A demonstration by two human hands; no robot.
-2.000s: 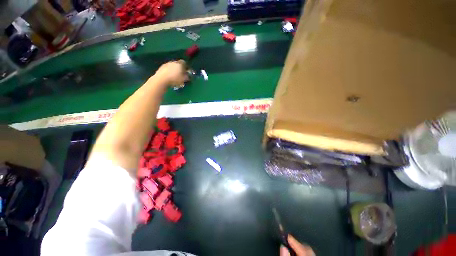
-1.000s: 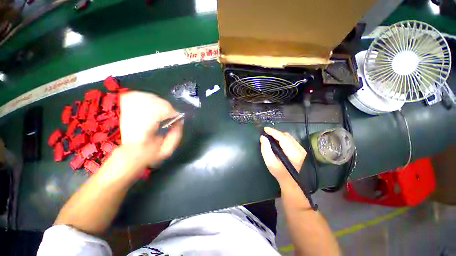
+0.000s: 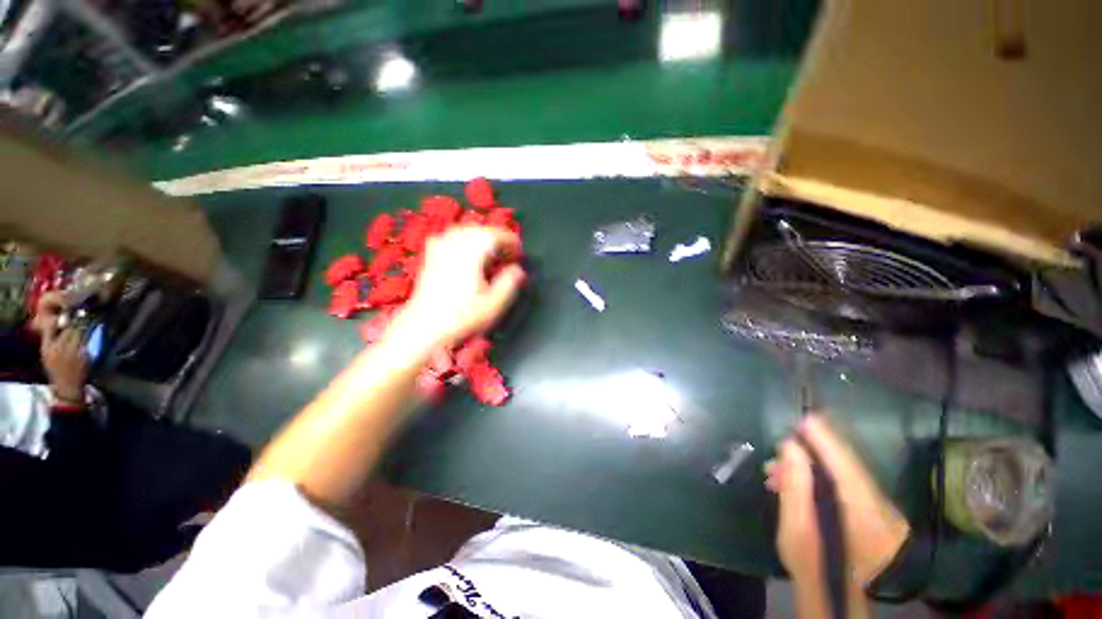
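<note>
My left hand (image 3: 465,284) is over the heap of red plastic housings (image 3: 393,272), its fingers curled down at the heap's right side; whether they grip a housing is hidden. My right hand (image 3: 846,514) holds the black soldering iron (image 3: 829,520) like a pen, blurred, its tip pointing away from me above the bench. A small white strip (image 3: 590,294) lies right of the heap. A blue-grey panel (image 3: 624,236) and a white piece (image 3: 690,249) lie behind it. A pale part (image 3: 653,417) lies in glare, and a small grey part (image 3: 732,462) lies left of my right hand.
A cardboard box (image 3: 931,133) stands around a black fume fan (image 3: 852,268) at right, with a speckled strip (image 3: 798,333) in front. A yellowish-green roll (image 3: 1003,490) is at right. A black flat object (image 3: 291,248) lies left. A person's hand (image 3: 64,360) shows far left, beyond another box.
The view has turned left. My left hand, earlier holding a thin shiny part, is now at the housings. Two small parts now show on the near bench. My right hand still holds the iron.
</note>
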